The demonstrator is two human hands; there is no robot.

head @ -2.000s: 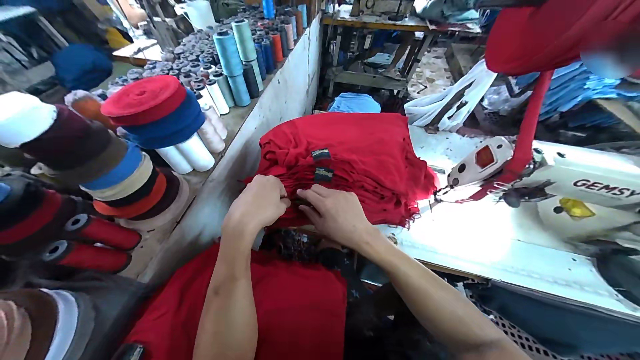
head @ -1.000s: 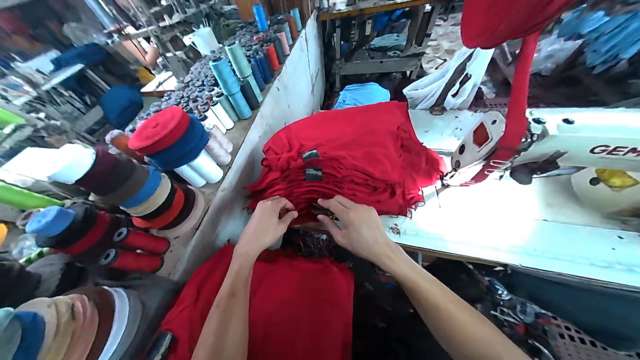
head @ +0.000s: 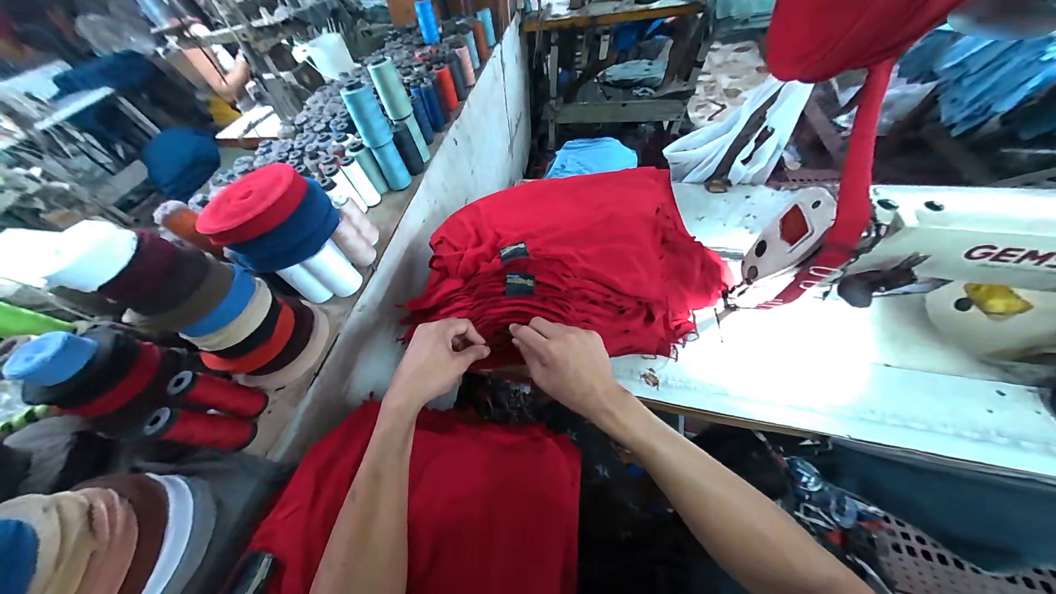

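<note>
A stack of red fabric garments (head: 577,223) lies on the white sewing table, two dark labels showing near its front. At the stack's near edge is my left hand (head: 441,355), its thumb and forefinger close together. My right hand (head: 565,359) is just to its right, fingertips against the layered edges. Whether either hand pinches cloth cannot be made out. More red fabric (head: 495,503) hangs below my forearms. Right of the stack stands a sewing machine (head: 949,256), with a red strip (head: 858,165) running down into it.
A low whitewashed board (head: 437,190) edges the table on the left. Beyond it are thread cones (head: 367,111) and stacked fabric rolls (head: 256,206). Light blue cloth (head: 591,157) lies behind the stack. A perforated plastic basket (head: 940,544) is at lower right. Part of a person (head: 219,74) shows far left.
My hands have drawn back from the labels to the stack's near edge since two seconds ago, uncovering more layered edges. The view has shifted somewhat.
</note>
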